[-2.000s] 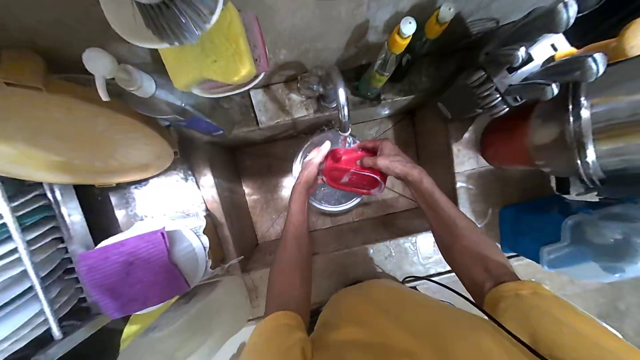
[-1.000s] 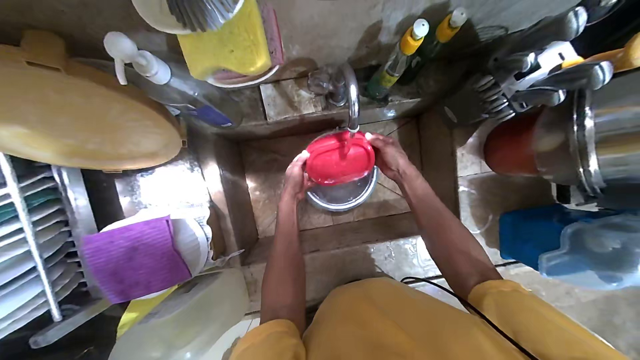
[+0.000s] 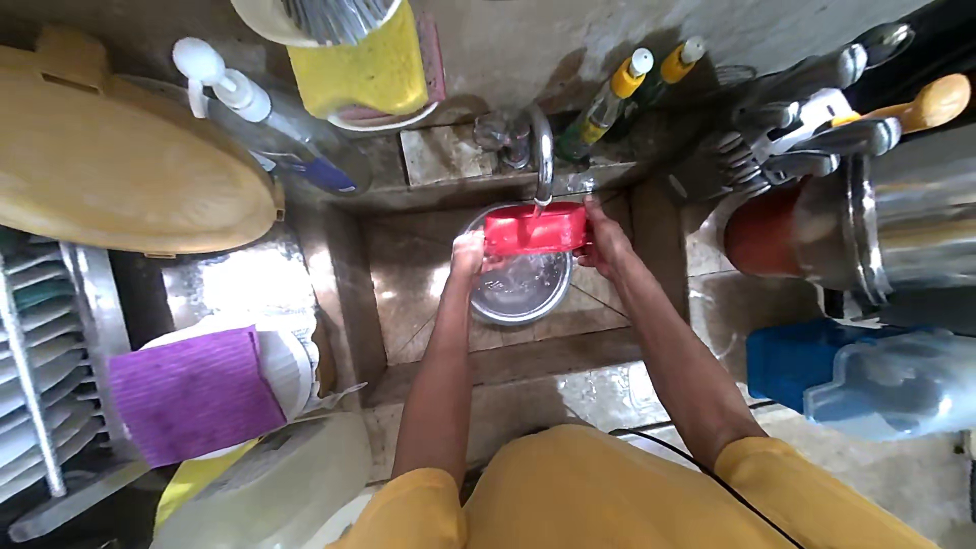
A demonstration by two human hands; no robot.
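Both my hands hold a red plastic container point(image 3: 526, 231) by its two ends, directly below the spout of the metal faucet point(image 3: 544, 152). My left hand point(image 3: 470, 255) grips the left end, and my right hand point(image 3: 606, 240) has the right end. Water appears to run from the spout onto the red surface. Beneath the container, a round metal bowl point(image 3: 534, 313) stands on the tiled floor of the sink point(image 3: 404, 305) and holds water. The container's far side and some of my fingertips are hidden.
Left of the sink are a pump bottle point(image 3: 305, 152), a purple cloth point(image 3: 198, 389) on white dishes and a rack of plates point(image 3: 46, 366). Yellow-capped bottles point(image 3: 602, 114) stand behind. At right are upright utensils point(image 3: 801, 145), a metal pot point(image 3: 923, 213) and a blue container point(image 3: 793, 358).
The red container was level beneath the faucet a second ago, its broad face showing; now it is tilted, with a narrower side in view. Both hands have kept hold of it.
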